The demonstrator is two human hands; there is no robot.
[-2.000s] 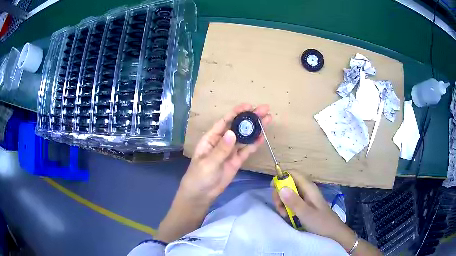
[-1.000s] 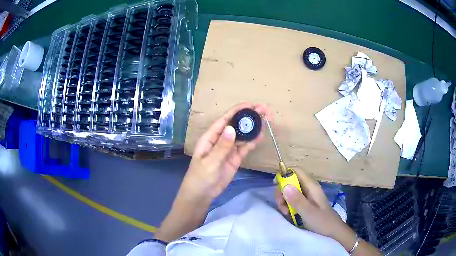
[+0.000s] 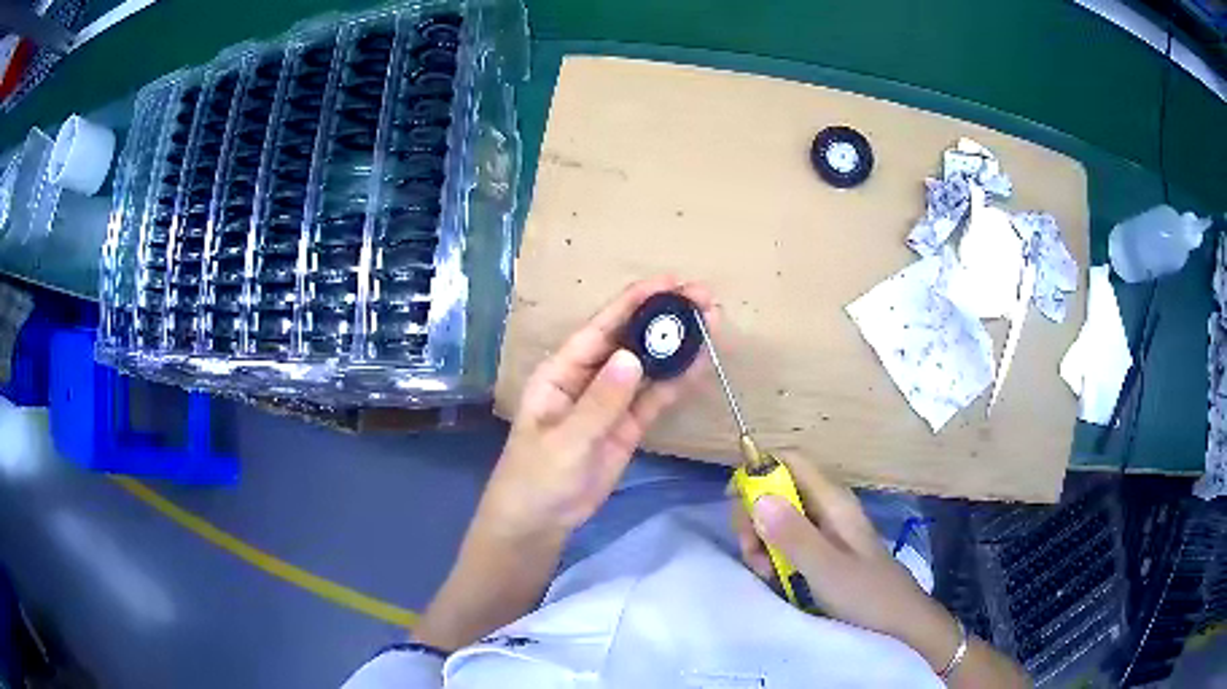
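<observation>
A black wheel with a pale hub (image 3: 663, 337) is held by my left hand (image 3: 583, 404) above the near part of the tan board (image 3: 700, 175). The thumb is on its near edge and the fingers are behind it. My right hand (image 3: 832, 538) grips a yellow-handled tool (image 3: 770, 493). The tool's thin metal shaft points up and left, and its tip is at the right edge of the tyre. Whether the tip touches the tyre is hard to tell. A second wheel (image 3: 842, 158) lies on the far part of the board.
Stacked clear trays with rows of black wheels (image 3: 310, 202) stand at the left. Stained wipes (image 3: 928, 343) lie on the board's right side. A white bottle (image 3: 1157, 245) and a folded white wipe (image 3: 1099, 353) are right of the board. A white tub (image 3: 82, 154) is far left.
The wheel stays in my left hand and is tilted slightly differently. The tool has shifted a little left, its tip closer to the tyre's edge than one second ago.
</observation>
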